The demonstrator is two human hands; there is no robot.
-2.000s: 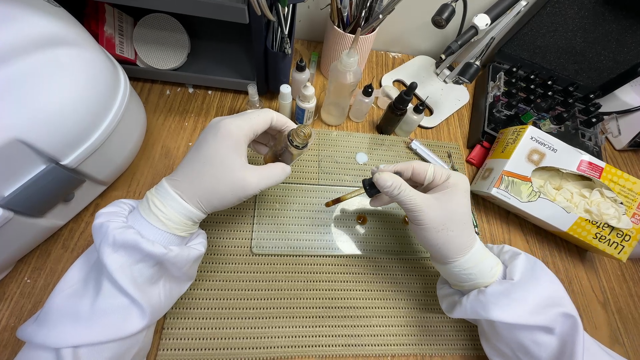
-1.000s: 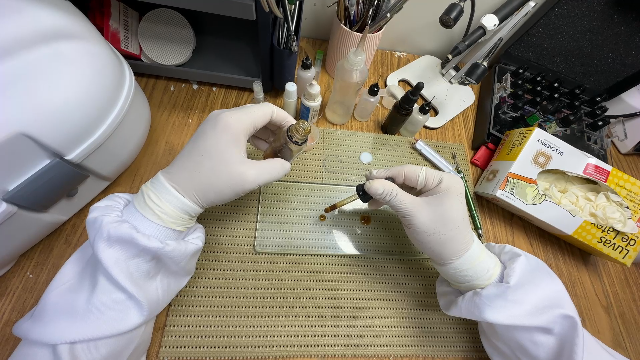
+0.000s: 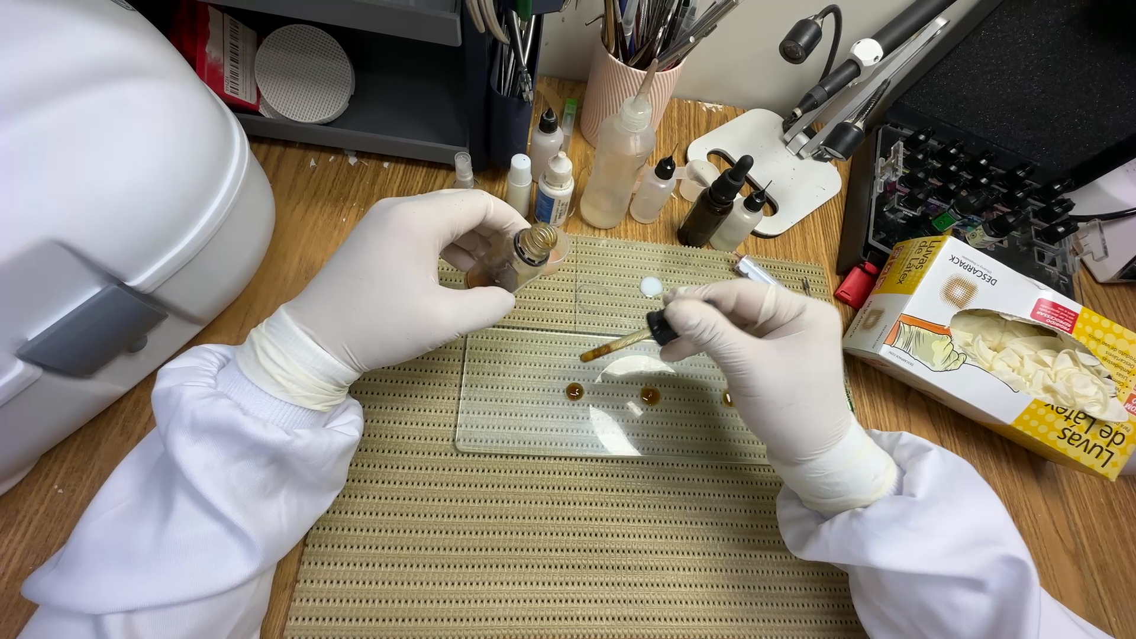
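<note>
My left hand (image 3: 399,275), in a latex glove, holds a small uncapped glass bottle (image 3: 532,247) tilted above the beige mat. My right hand (image 3: 754,355), gloved too, pinches the black cap of a glass dropper (image 3: 621,343); its brownish tip points left over a clear glass plate (image 3: 515,417). On the plate sit an amber drop (image 3: 575,391) at the left, a second amber drop (image 3: 650,396) to its right, and a third (image 3: 729,398) partly hidden by my right hand.
Behind the mat (image 3: 550,550) stand a squeeze bottle (image 3: 619,164), a dark dropper bottle (image 3: 715,202) and several small bottles. A latex glove box (image 3: 985,355) lies at the right, near a lamp base (image 3: 763,164). A large white case (image 3: 115,222) is at the left, a grey shelf (image 3: 382,129) behind it.
A drop now lies at the plate's left, where the dropper tip was a second ago. The dropper has since lifted away from it. My left hand still holds the bottle.
</note>
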